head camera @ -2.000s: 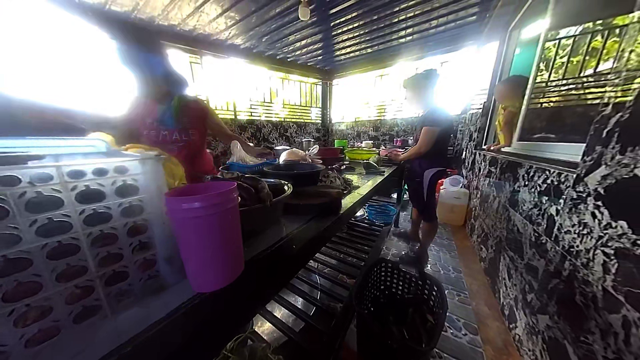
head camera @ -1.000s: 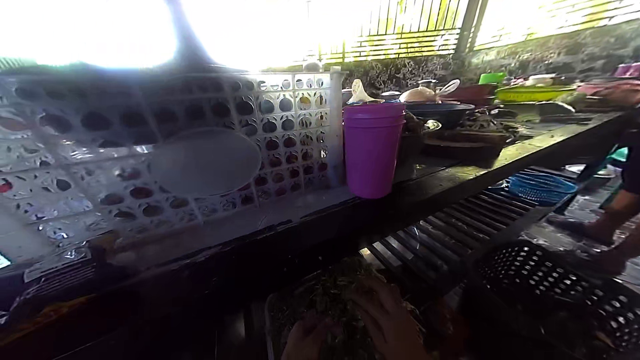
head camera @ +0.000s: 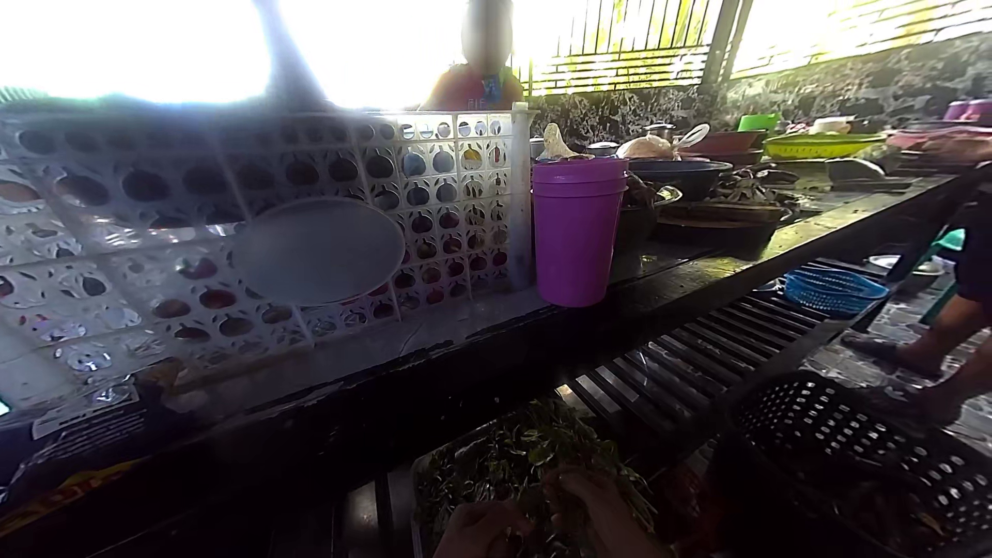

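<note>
Low in the head view, my left hand (head camera: 482, 528) and my right hand (head camera: 593, 504) are over a container of green leafy stems (head camera: 535, 446). The fingers of both are bent among the leaves, close to each other. Deep shadow hides whether either hand grips a stem. The container's pale rim (head camera: 417, 496) shows at its left side. It sits below the dark counter edge, beside a slatted lower shelf (head camera: 682, 364).
A white plastic crate (head camera: 341, 325) and a purple bucket (head camera: 577, 240) stand on the counter. Bowls and a yellow-green basket (head camera: 821, 146) lie farther along. A black perforated basket (head camera: 821, 403) is at lower right, a blue basket (head camera: 833, 291) beyond. A person stands behind the crate; another's legs show at right.
The view has swung left and down from two seconds ago. Both hands, not seen in the oldest frame, are at the leafy stems in the last two.
</note>
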